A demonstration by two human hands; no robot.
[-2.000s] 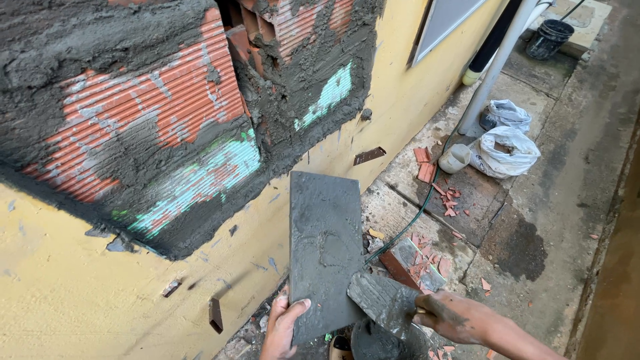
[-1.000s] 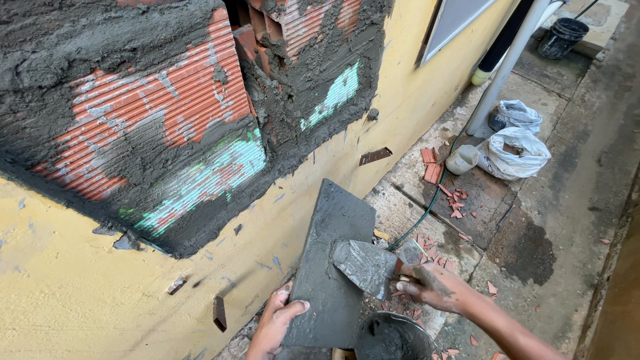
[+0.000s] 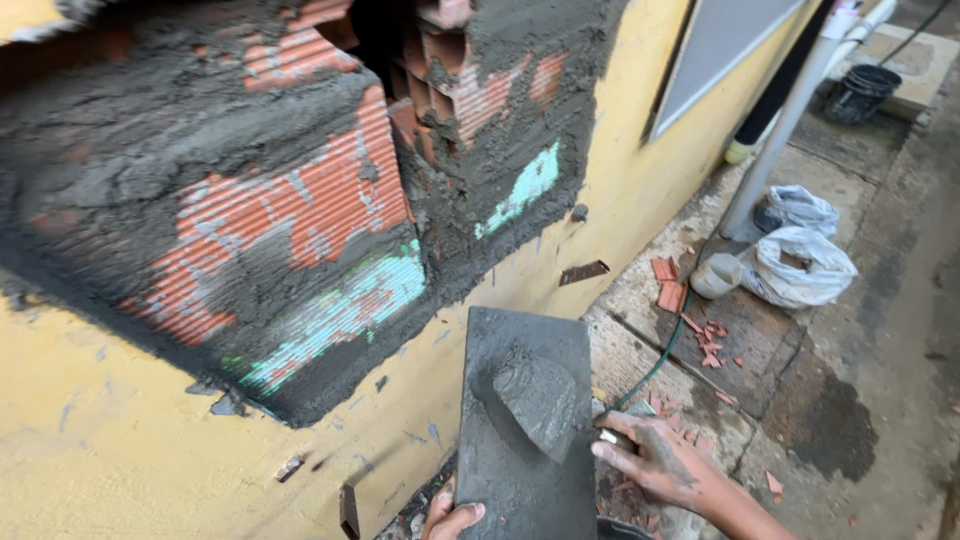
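My left hand [image 3: 450,516] grips the lower left edge of a flat rectangular plasterer's board [image 3: 529,480], smeared with grey mortar. My right hand [image 3: 660,459], spotted with mortar, is closed around a trowel's handle [image 3: 619,441] at the board's right edge. Over the middle of the board is a rounded, pointed mass of wet mortar [image 3: 536,401]; whether the trowel's blade lies under it I cannot tell. Ahead and left, a recess in the yellow wall [image 3: 645,187] shows ribbed red clay blocks [image 3: 345,187] partly coated in mortar, with a dark gap between them.
Below the board, a dark bucket's rim [image 3: 622,527] shows partly. On the paving to the right lie red brick shards [image 3: 709,345], a green hose [image 3: 660,360], a plastic cup [image 3: 716,276] and white sacks [image 3: 802,266]. A pipe [image 3: 780,135] and a black bucket [image 3: 862,91] stand farther off.
A heaped, mortar-covered shape now shows mid-board, where the trowel's blade lay visible one second ago. The trowel was over the board's lower right edge two seconds ago.
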